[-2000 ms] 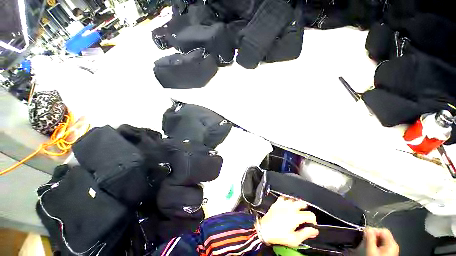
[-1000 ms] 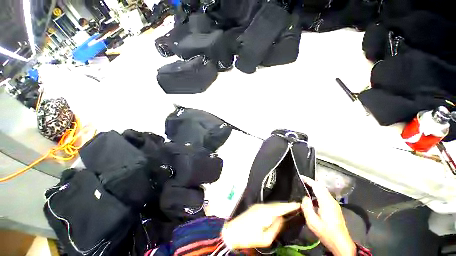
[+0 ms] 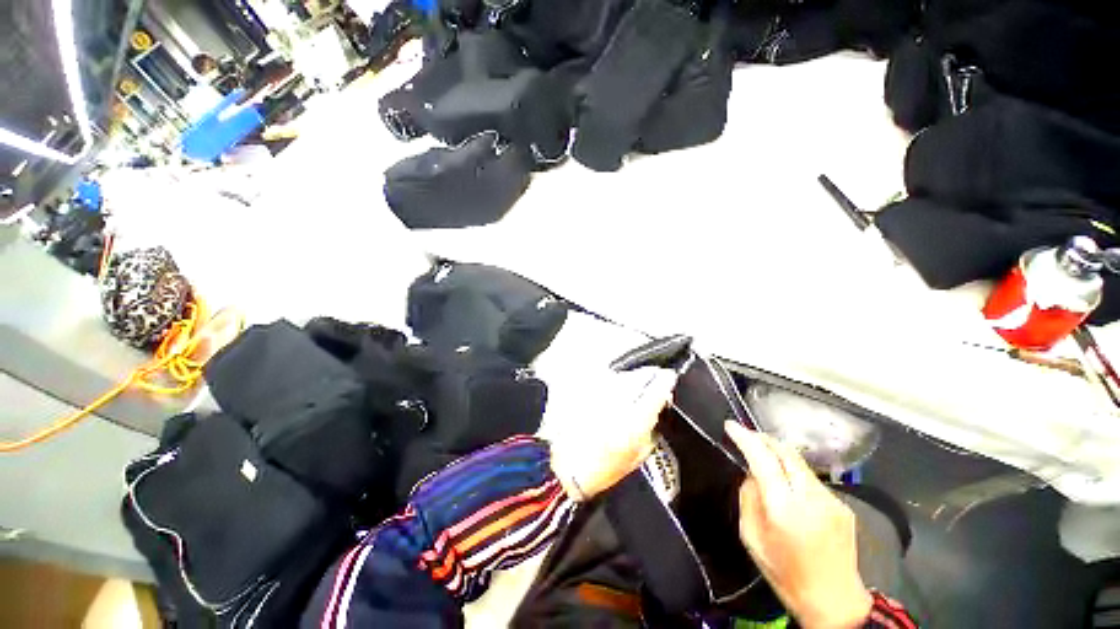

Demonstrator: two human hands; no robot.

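An open black fabric bag point(image 3: 660, 531) with pale edge lines rests on my lap, its mouth facing up. My left hand point(image 3: 610, 430) grips the bag's upper left rim near its far end. My right hand point(image 3: 798, 528) holds the right rim, with thumb and fingers on the edge. A bit of lime green shows at the bottom beside the bag, mostly hidden; I cannot tell what it is.
Black bags point(image 3: 283, 467) are piled at the left, more point(image 3: 457, 184) at the table's back. A dark pen-like stick point(image 3: 843, 200), a red-labelled bottle point(image 3: 1044, 295) and black bags point(image 3: 1007, 197) are at the right. Orange cord point(image 3: 182, 356) lies beside a leopard-patterned object point(image 3: 145, 296) far left.
My left hand has moved up and forward to the bag's far rim. The bag's far end has tipped and its mouth is spread wider. My right hand stays at the right rim.
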